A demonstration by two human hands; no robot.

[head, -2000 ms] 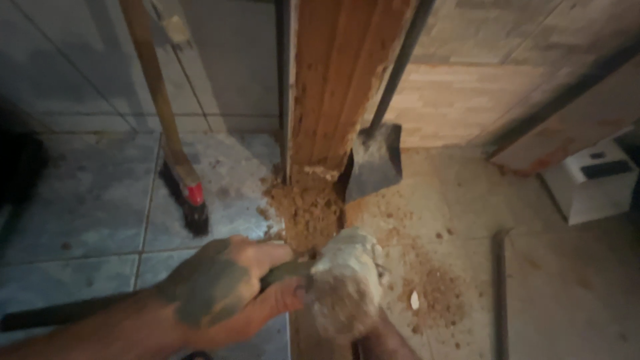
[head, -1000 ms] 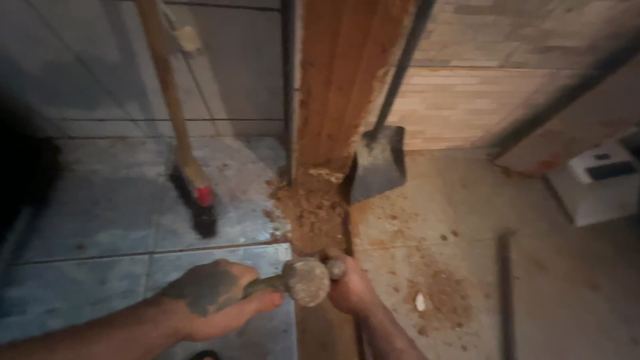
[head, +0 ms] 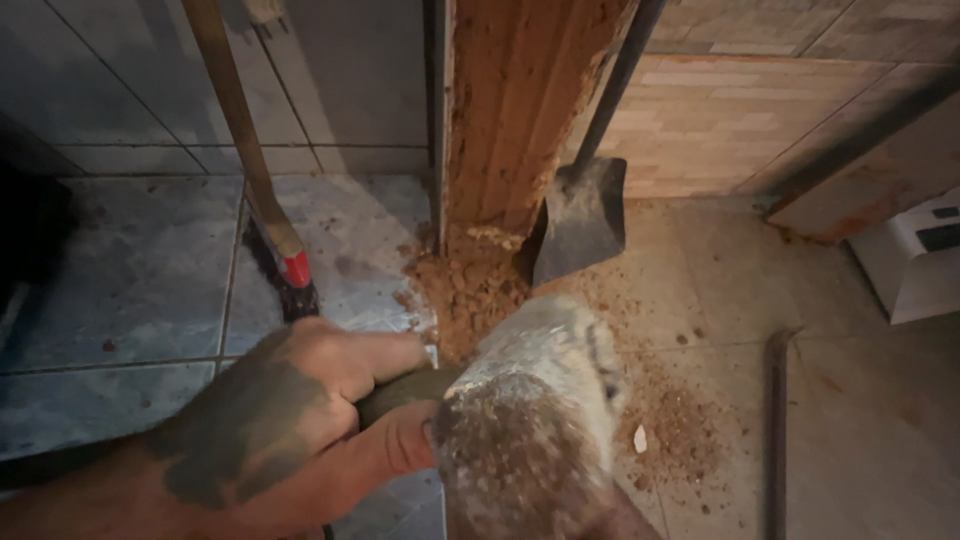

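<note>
My left hand (head: pixel 330 405), tattooed on its back, grips the handle of a club hammer (head: pixel 525 412) whose worn, dusty head fills the lower middle of the head view. The hammer head covers my right hand; only part of the right wrist (head: pixel 626 517) shows beneath it, so what that hand holds is hidden. Just beyond the hammer, loose brown rubble (head: pixel 472 296) lies in the gap between two tiled floors, at the foot of a brown door-jamb face (head: pixel 525 112).
A shovel (head: pixel 585 217) leans right of the jamb. A wooden-handled brush (head: pixel 251 165) stands on the blue tiles at left. A metal bar (head: pixel 776 427) lies on the beige floor at right, near a white box (head: pixel 911 255). Crumbs and a white chip (head: pixel 640 439) are scattered there.
The hammer head has risen toward the camera since a second ago and now hides my right hand, which showed then around a tool's end. My left hand has kept its grip.
</note>
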